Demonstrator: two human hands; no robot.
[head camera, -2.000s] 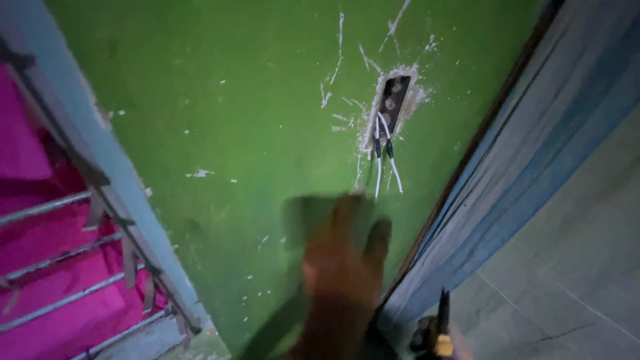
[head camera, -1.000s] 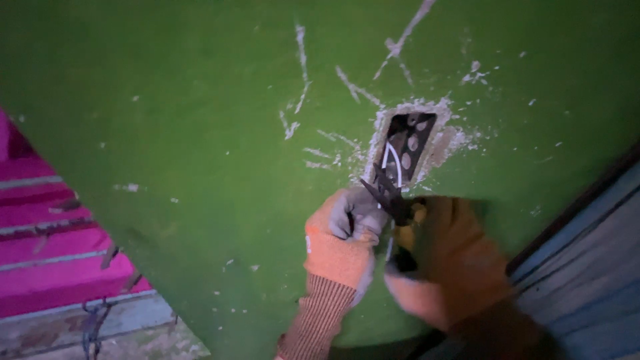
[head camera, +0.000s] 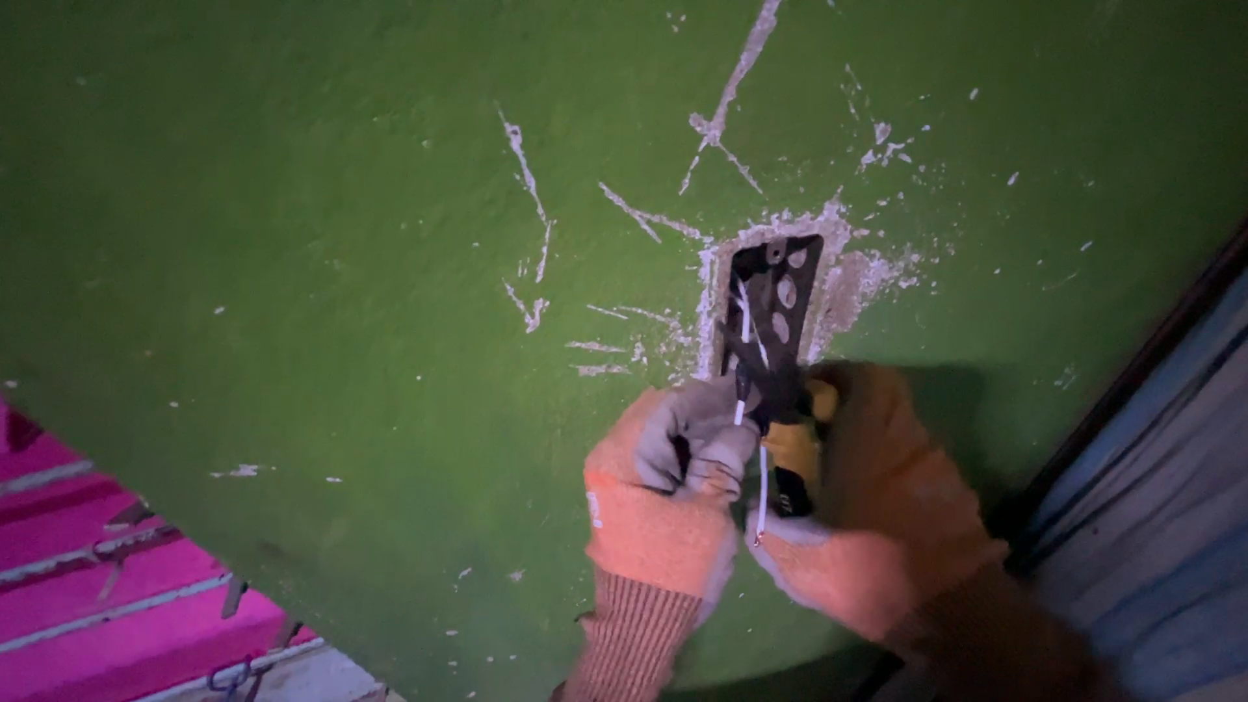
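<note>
An electrical wall box (head camera: 786, 292) sits recessed in the green wall, with chipped plaster round its rim. Two white wires (head camera: 762, 487) with black tape on them come out of it and hang down; the longer one shows a bare copper tip. My left hand (head camera: 673, 487), in an orange and grey glove, pinches the shorter wire just below the box. In my gloved right hand (head camera: 868, 507) are pliers (head camera: 795, 444) with yellow and black handles. Their dark jaws lie by the wires at the box's lower end; whether they touch a wire is hard to tell.
Scratches and chipped paint mark the green wall (head camera: 341, 292) around the box. Metal bars cross a pink surface (head camera: 127, 595) at lower left. A bluish-grey frame or panel (head camera: 1150, 517) with a dark edge stands at lower right.
Two seconds ago the wires hung free below the box; both hands have since come up to them. My left hand has taken hold of a wire. The view is closer to the wall.
</note>
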